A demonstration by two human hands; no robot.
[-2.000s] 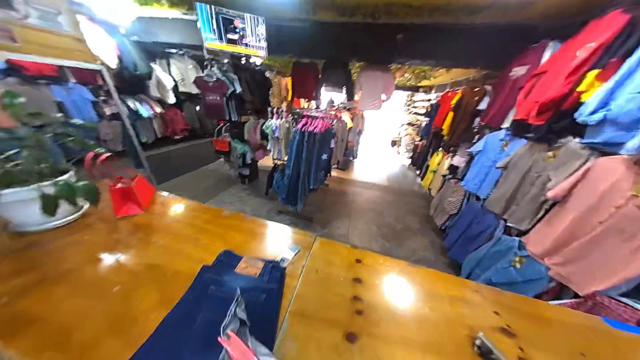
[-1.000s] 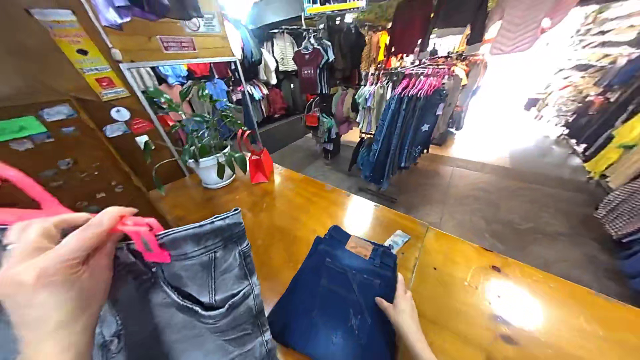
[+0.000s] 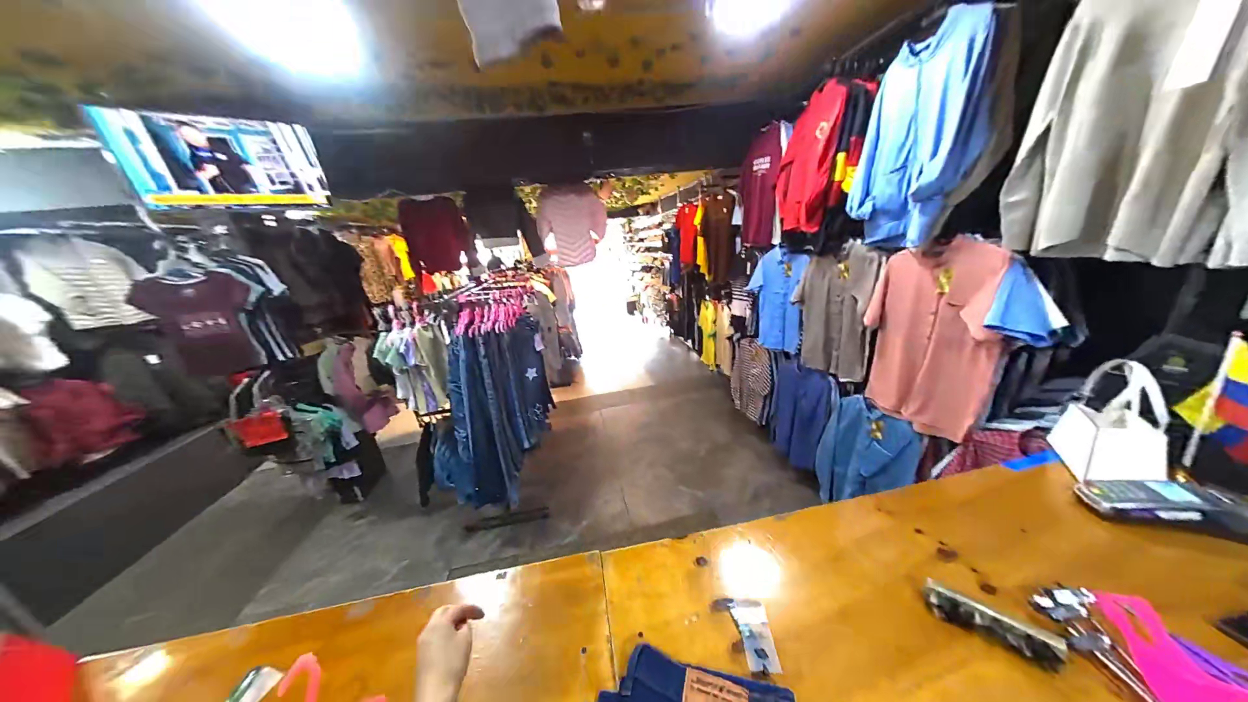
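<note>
What looks like my left hand [image 3: 447, 651] is low in the head view, above the wooden counter [image 3: 546, 609], its fingers bent; whether it grips anything does not show. Left of it, at the bottom edge, is part of a pink hanger [image 3: 304, 673]. Folded dark blue jeans [image 3: 651, 673] with a brown waistband patch lie to the right, mostly cut off. A paper tag [image 3: 757, 636] lies just beyond them. My right hand is out of view. The grey jeans are not visible.
On the counter's right are a patterned case-like object [image 3: 994, 624], keys [image 3: 1068, 603], a bright pink item [image 3: 1146, 639], a card terminal [image 3: 1141, 499] and a small white bag [image 3: 1111, 439]. A jeans rack [image 3: 497, 400] stands beyond; a red object [image 3: 37, 669] is at lower left.
The view has swung up and right. One second ago my left hand held a pink hanger with grey jeans and my right hand touched the blue jeans; the right hand has left the view.
</note>
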